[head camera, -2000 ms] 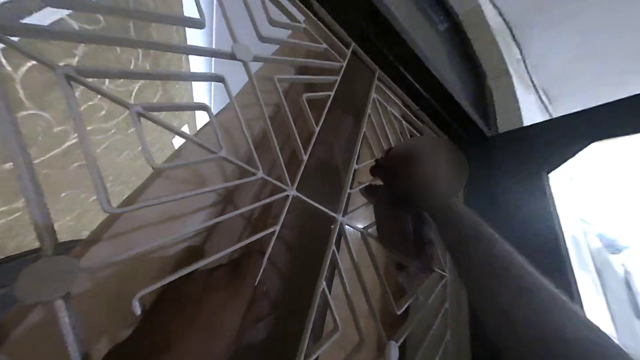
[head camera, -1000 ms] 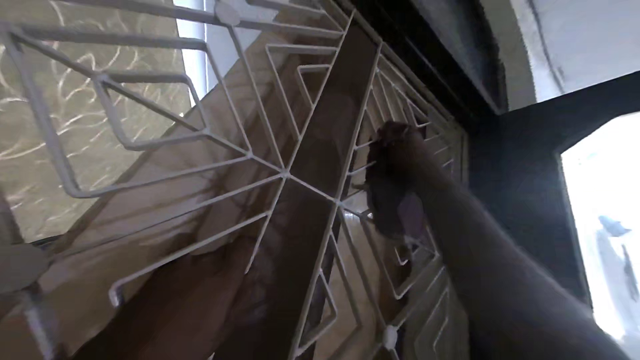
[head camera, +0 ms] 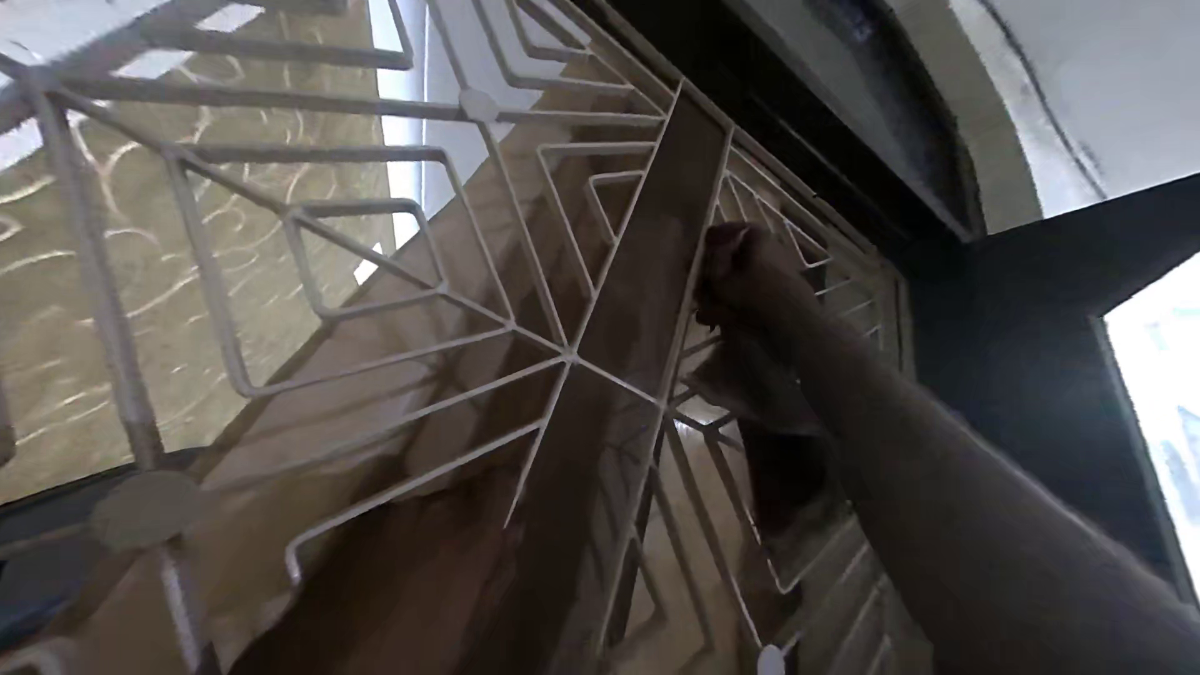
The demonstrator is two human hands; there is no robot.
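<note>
A pale metal grille of nested angular bars (head camera: 487, 234) spans the view, with a broad, flat brown upright member (head camera: 647, 253) running slantwise through its middle. My right hand (head camera: 750, 267) is at the right edge of this member, its fingers curled on a bunched dark cloth. The loose part of the cloth (head camera: 769, 389) hangs below the hand. Low in the view, my left hand (head camera: 412, 562) lies in shadow against the left side of the member, partly crossed by grille bars. Its fingers are hard to make out.
Patterned yellowish panel (head camera: 300, 272) stands beyond the grille at left. A round plate (head camera: 147, 509) joins bars at lower left. Dark framing (head camera: 1003, 291) borders a bright opening (head camera: 1162, 394) at right. Above is a dark arched frame (head camera: 834, 103) beside a pale wall.
My right hand has moved up along the right edge of the upright member with the cloth. My left hand stays low at the member's left side.
</note>
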